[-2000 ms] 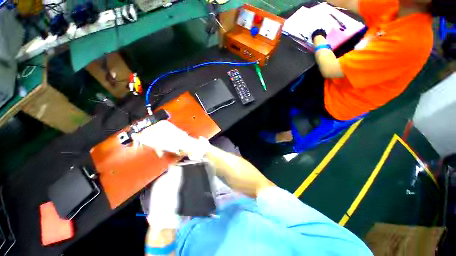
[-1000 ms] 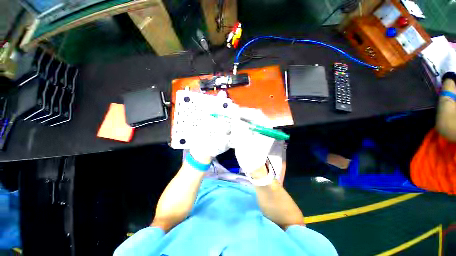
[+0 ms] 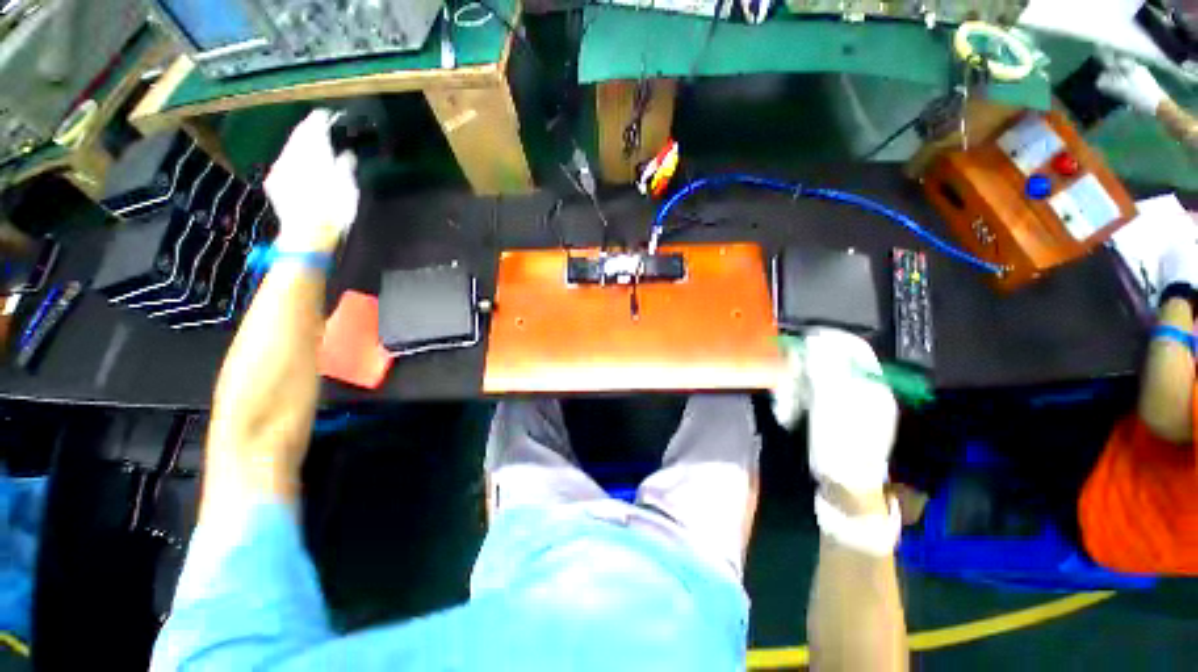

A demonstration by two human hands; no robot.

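Observation:
The orange fixture board (image 3: 631, 339) lies in front of me with no box on it; its black connector block (image 3: 627, 268) is at the far edge. My gloved left hand (image 3: 313, 187) is raised at the far left of the bench, by a dark shape; whether it holds anything is unclear. My gloved right hand (image 3: 847, 410) is at the bench's front edge, right of the board, shut on a blurred green pen (image 3: 907, 383). One black set-top box (image 3: 430, 307) lies left of the board, another (image 3: 828, 289) right of it, beside the remote control (image 3: 912, 309).
Several stacked units (image 3: 197, 256) stand at the left. A red-orange pad (image 3: 354, 344) lies by the left box. A blue cable (image 3: 828, 197) curves to the orange-brown test box (image 3: 1031, 197). RCA plugs (image 3: 660, 169) are behind the board. A person in an orange shirt (image 3: 1143, 453) is at right.
The white, holed panel of the unit is gone from my hands. My left hand has moved up and left; my right hand has moved right and down with the green pen.

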